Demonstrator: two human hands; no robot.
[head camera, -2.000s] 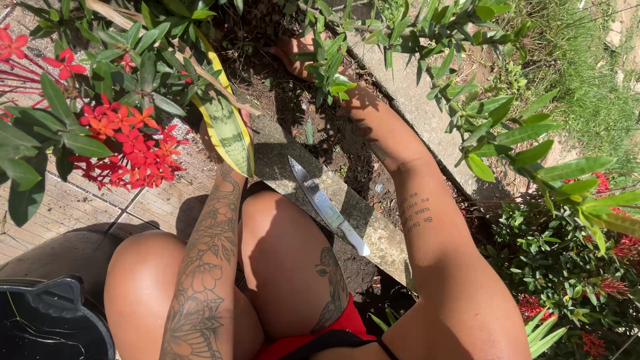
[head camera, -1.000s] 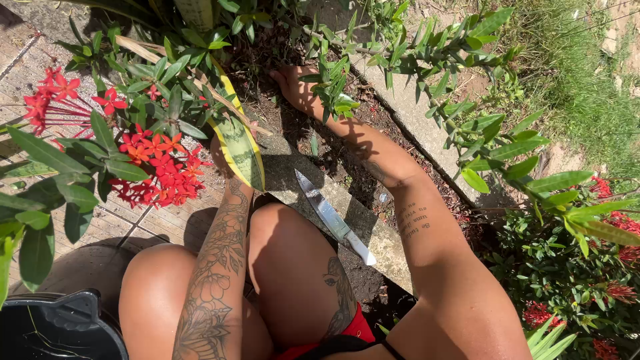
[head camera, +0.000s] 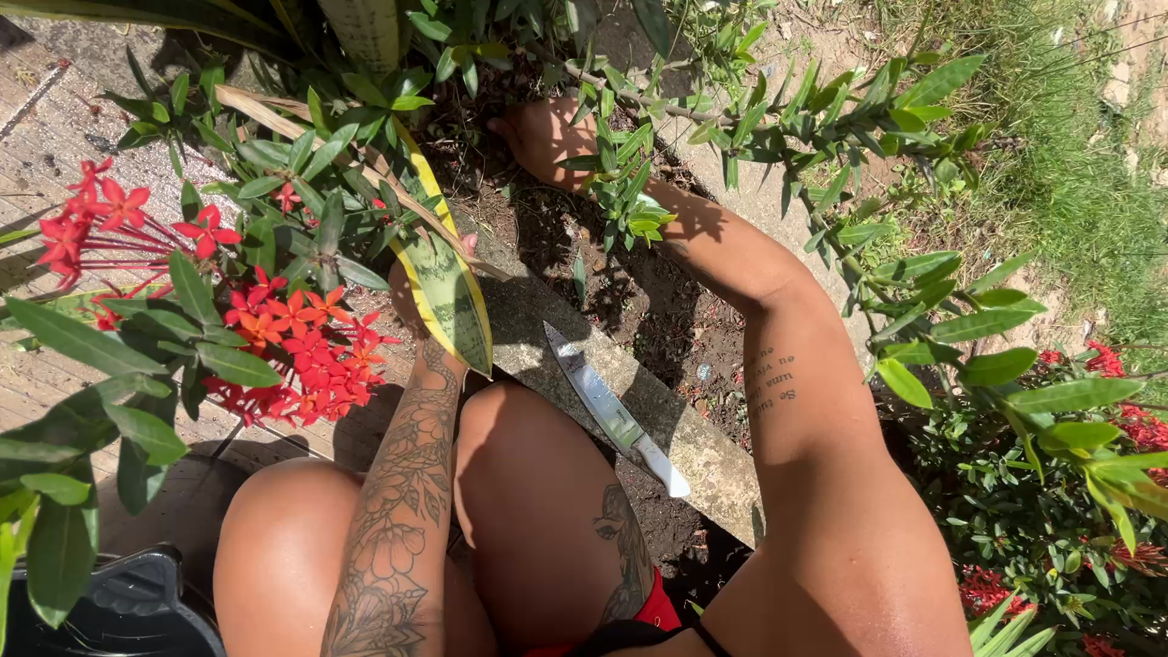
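My right hand (head camera: 547, 141) reaches down to the dark soil (head camera: 639, 292) of a narrow bed, under leafy stems; its fingertips are partly hidden. My left hand (head camera: 406, 283) is mostly hidden behind a yellow-edged snake plant leaf (head camera: 447, 301), with a fingertip showing beside it, near a dry brown stalk (head camera: 401, 187). Whether it grips anything does not show. A kitchen knife (head camera: 607, 401) with a white handle lies on the concrete edging (head camera: 707, 447), its tip pointing away from me, touched by neither hand.
Red ixora flowers (head camera: 306, 351) hang over the tiled floor (head camera: 27, 137) at left. A black plastic container (head camera: 119, 607) stands at lower left. A leafy branch (head camera: 849, 265) crosses on the right, before a second concrete edge (head camera: 730, 173) and grass (head camera: 1068, 173).
Two seconds ago my right hand was among the soil and stems as well; it remains there. The knife lies where it was on the edging. The view has shifted slightly.
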